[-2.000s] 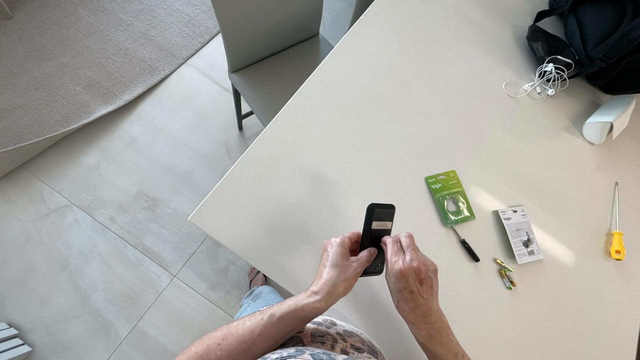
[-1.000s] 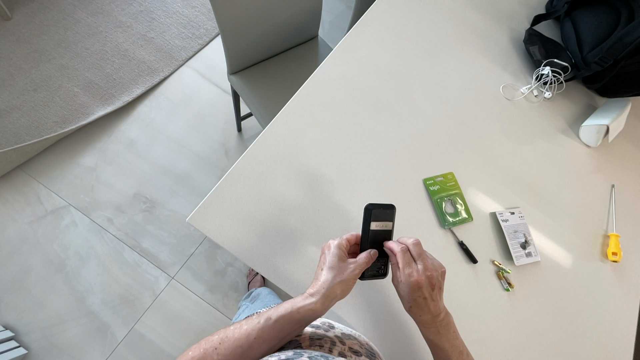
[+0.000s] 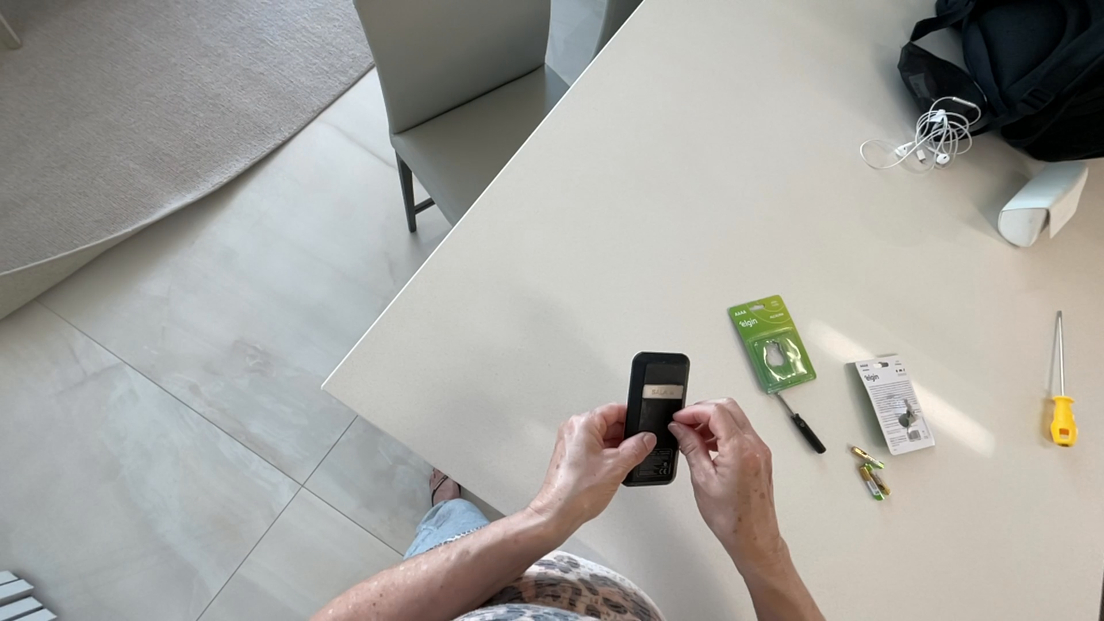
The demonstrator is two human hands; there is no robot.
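A black handheld device, perhaps a remote control (image 3: 655,418), lies back side up in my left hand (image 3: 586,466), which grips its lower left part with the thumb across it. My right hand (image 3: 724,457) has its fingertips at the device's right edge; whether they pinch something small cannot be made out. To the right are a green Elgin battery blister pack (image 3: 757,332), a black-handled screwdriver (image 3: 807,431) touching its lower end, and a white Elgin pack card (image 3: 893,405). Several small batteries (image 3: 873,480) lie below that card.
A yellow-handled screwdriver (image 3: 1063,421) lies at the right of the table (image 3: 552,285). White wired earphones (image 3: 940,134), a black backpack (image 3: 1026,69) and a white case (image 3: 1042,205) are at the upper right. A chair (image 3: 474,121) stands by the table's left edge.
Both hands remain at the black device. My right fingers have shifted slightly along its right side; nothing else has plainly moved.
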